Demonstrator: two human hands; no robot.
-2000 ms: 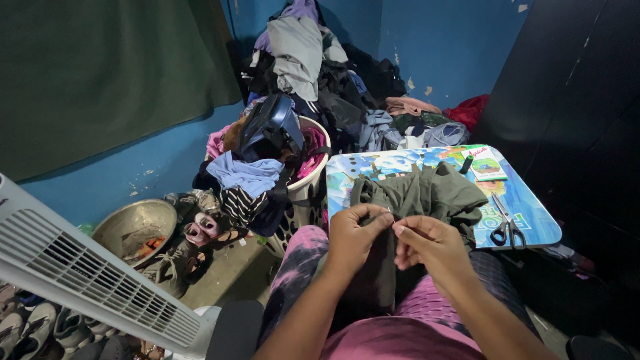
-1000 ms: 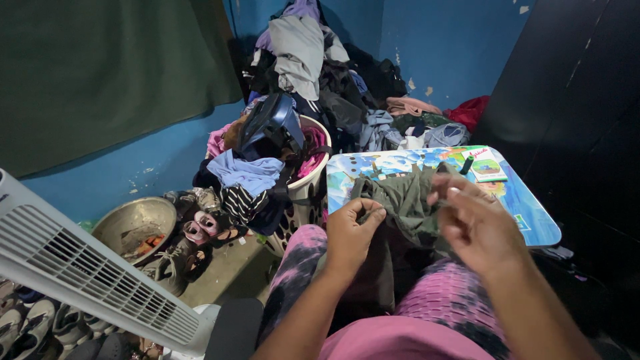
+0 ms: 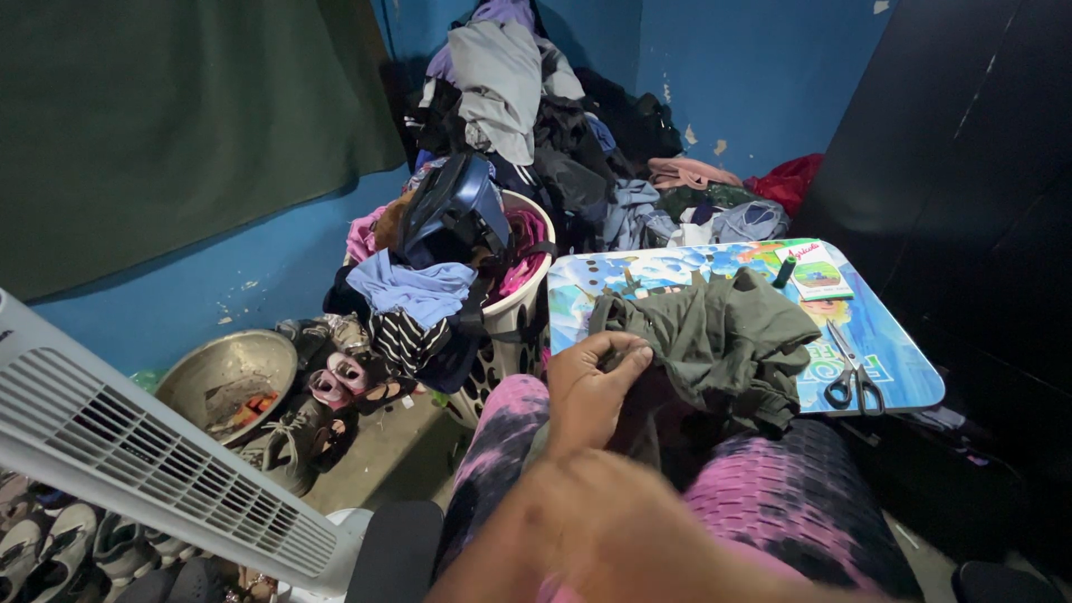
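Observation:
My left hand (image 3: pixel 596 387) pinches the edge of an olive-green cloth garment (image 3: pixel 720 335), thumb against forefinger. The garment lies bunched on a small printed table (image 3: pixel 900 352) and hangs over its near edge toward my lap. My right hand (image 3: pixel 586 511) is blurred and close to the camera, crossing in front of my left wrist; its fingers are hidden, so what it holds cannot be made out. Scissors with black handles (image 3: pixel 852 377) lie on the table, right of the garment. A dark green thread spool (image 3: pixel 785 272) stands beside a small printed packet (image 3: pixel 814 270) at the back.
A white tower fan (image 3: pixel 167 452) slants across the left. Behind it are a metal basin (image 3: pixel 226 381) and several shoes (image 3: pixel 71 544). A full laundry basket (image 3: pixel 523 310) stands left of the table, with a tall clothes heap (image 3: pixel 502 84) behind. A dark panel (image 3: pixel 963 167) borders the right.
My right hand has moved from beside the garment, over the table's near edge, down and left toward the camera. My left hand keeps its pinch at nearly the same place.

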